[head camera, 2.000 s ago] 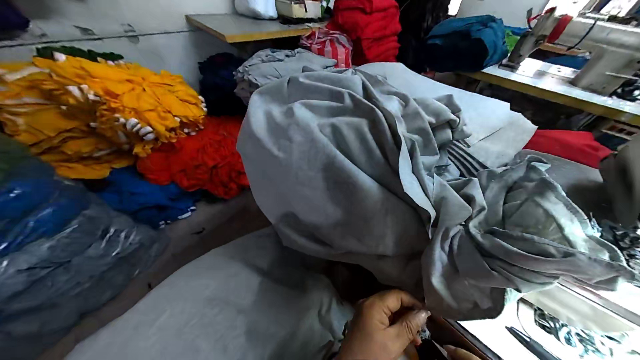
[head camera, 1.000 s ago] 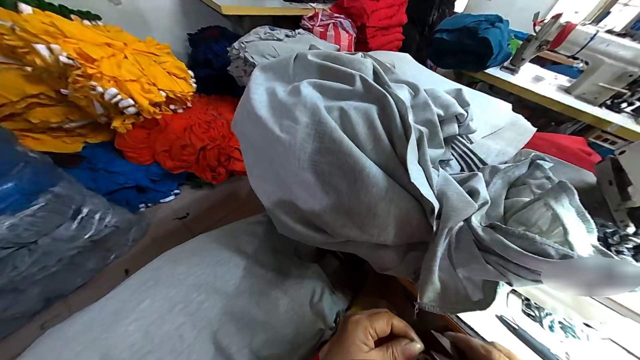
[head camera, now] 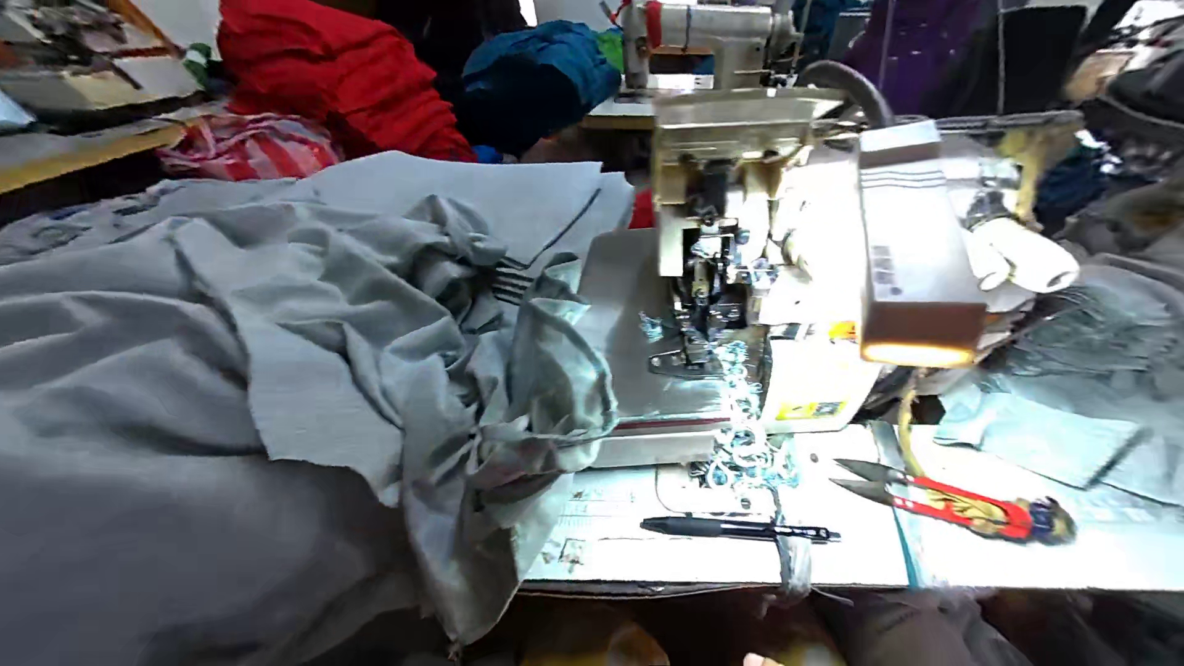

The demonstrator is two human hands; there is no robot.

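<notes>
Only a fingertip (head camera: 758, 659) shows at the bottom edge, seemingly of my right hand; what that hand holds is hidden. My left hand is out of view. Just above lies a black pen (head camera: 731, 529) on the white machine table (head camera: 666, 560). Thread snips with red handles (head camera: 962, 507) lie to its right, blades apart. An overlock sewing machine (head camera: 708, 277) stands behind, under a bright light, with curled thread chain (head camera: 740, 435) hanging by its presser foot. Grey fabric (head camera: 324, 370) is heaped on the left and drapes over the table's front edge.
A lamp housing (head camera: 916, 250) juts out over the machine's right side. Grey cloth pieces (head camera: 1045, 430) lie at the right. Behind are red fabric (head camera: 333, 74), a blue bundle (head camera: 541, 74) and another sewing machine (head camera: 712, 37). A yellow-edged table (head camera: 83, 153) is at the back left.
The view has swung to the right, bringing the overlock machine and snips into sight. Both hands, earlier close together at the bottom below the grey fabric, have left that place; only a fingertip shows.
</notes>
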